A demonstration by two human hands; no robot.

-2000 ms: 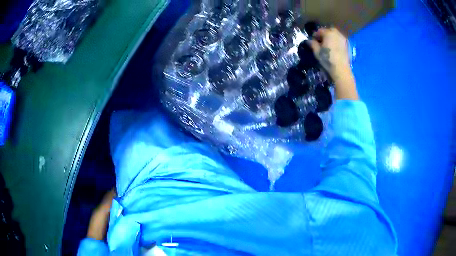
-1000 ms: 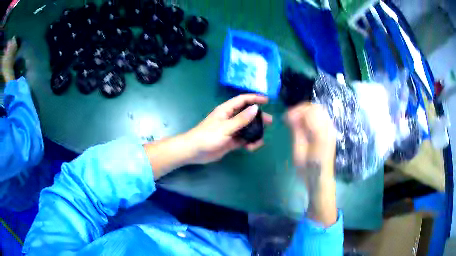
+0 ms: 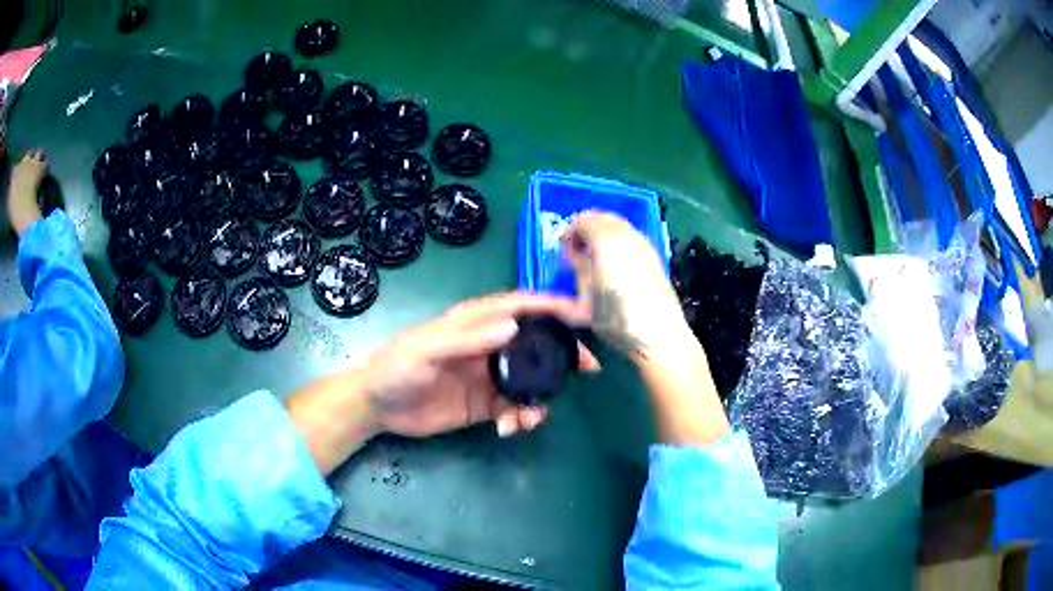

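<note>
My left hand (image 3: 445, 367) holds a round black housing (image 3: 535, 360) above the green bench, its face turned up towards me. My right hand (image 3: 618, 277) is in the blue parts bin (image 3: 535, 248), over small white pieces (image 3: 558, 231). Its fingertips are bunched and blurred, and whether they grip a piece cannot be told. Many black round assemblies (image 3: 345, 279) lie flat in a cluster at the left, with light marks in their middles.
Loose black inserts (image 3: 710, 303) lie right of the bin, beside a clear bag of small black parts (image 3: 808, 387). A blue cloth-like piece (image 3: 764, 156) lies behind. Another person's blue sleeve (image 3: 67, 323) and hand are at the left edge. Cardboard boxes (image 3: 964, 531) stand at lower right.
The view has swung from the bag of housings to the bench. Since one second ago, my right hand has moved from beside the black inserts into the blue bin. My left hand still holds the housing.
</note>
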